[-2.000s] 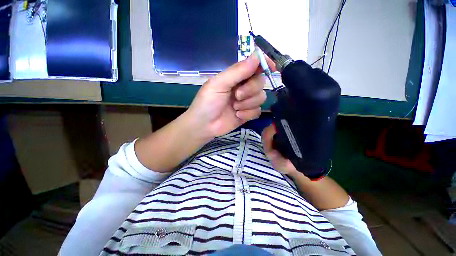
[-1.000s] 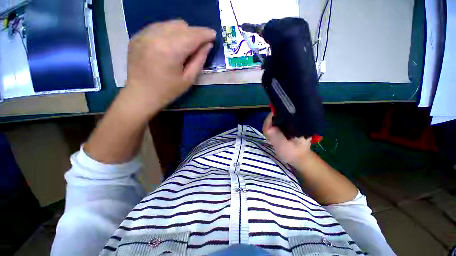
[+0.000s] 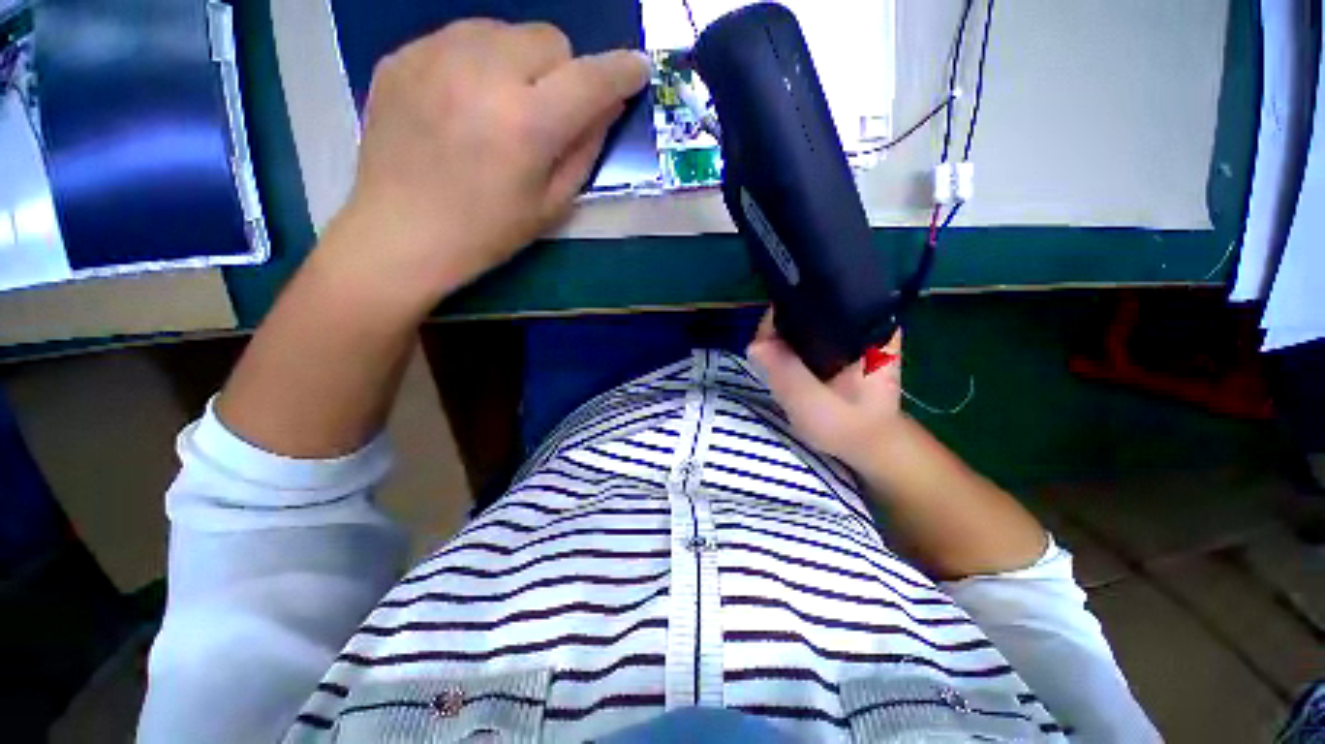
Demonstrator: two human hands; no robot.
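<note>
A display unit lies in front of me, with a dark panel at left and a white backing at right. A small green circuit board sits at its lower edge between them. My right hand grips the black glue gun by its handle. The gun's body covers part of the board, and its nozzle is hidden. My left hand is over the dark panel, thumb and index finger together at the board's left side. I cannot tell whether they pinch anything.
Another dark-and-white unit lies at left. Thin wires with a small white connector lie on the beige mat at right. White sheets stand at the right edge. The green bench edge runs across.
My left hand has moved from the gun tip to the left, over the dark panel. The glue gun has moved up and left, over the board. The view has shifted slightly.
</note>
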